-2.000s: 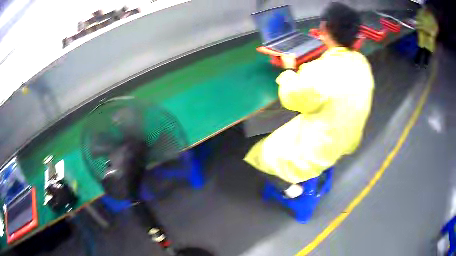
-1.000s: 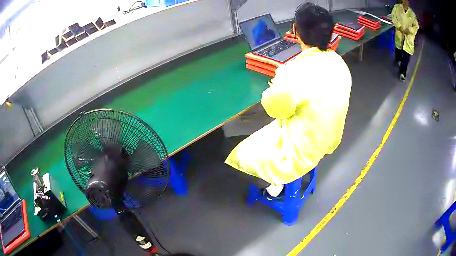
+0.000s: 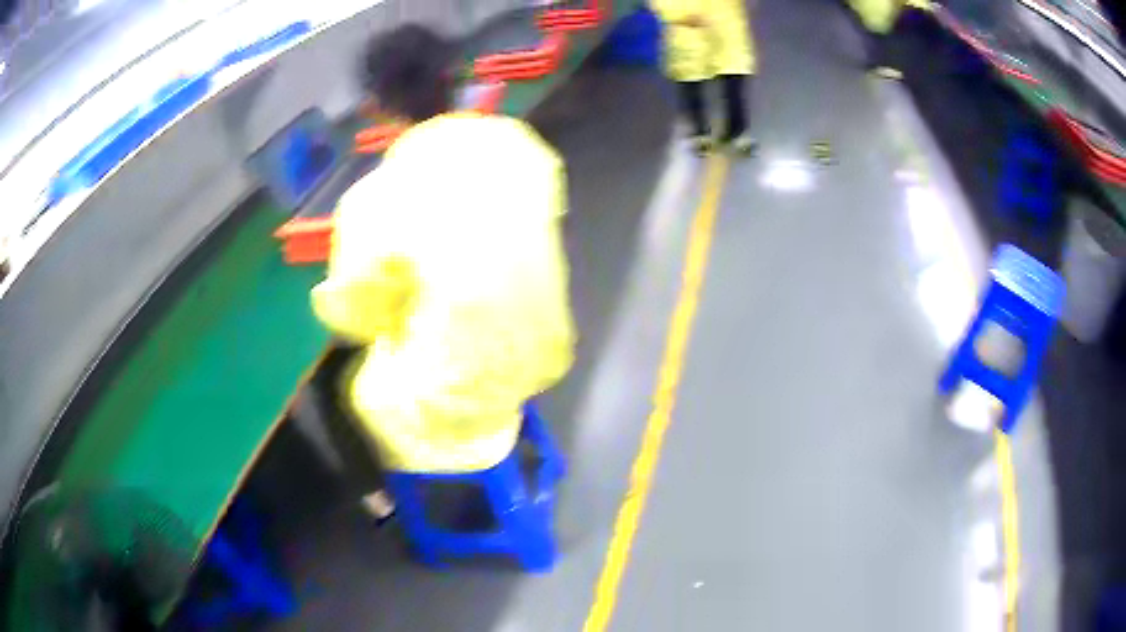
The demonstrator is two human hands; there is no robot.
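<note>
Neither of my hands is in the picture. Nearest in front of me, a person in a yellow smock (image 3: 463,296) sits on a blue plastic stool (image 3: 488,512) at the green-topped bench (image 3: 185,358). An open laptop (image 3: 300,158) stands before the person, its screen showing a blue pattern. It rests on red-orange trays (image 3: 306,240). The person's body hides most of the keyboard and the person's hands. The view is blurred.
A black fan (image 3: 111,556) is blurred at the lower left. More red trays (image 3: 521,59) lie farther along the bench. Another person (image 3: 710,56) stands by the yellow floor line (image 3: 673,358); a third is partly cut off at the top. A blue stool (image 3: 1006,333) stands at right.
The view has swung right. The fan, seated person and laptop now appear farther left. The near-left laptop has left the picture, and the right-hand stool shows more fully. The standing person appears nearer.
</note>
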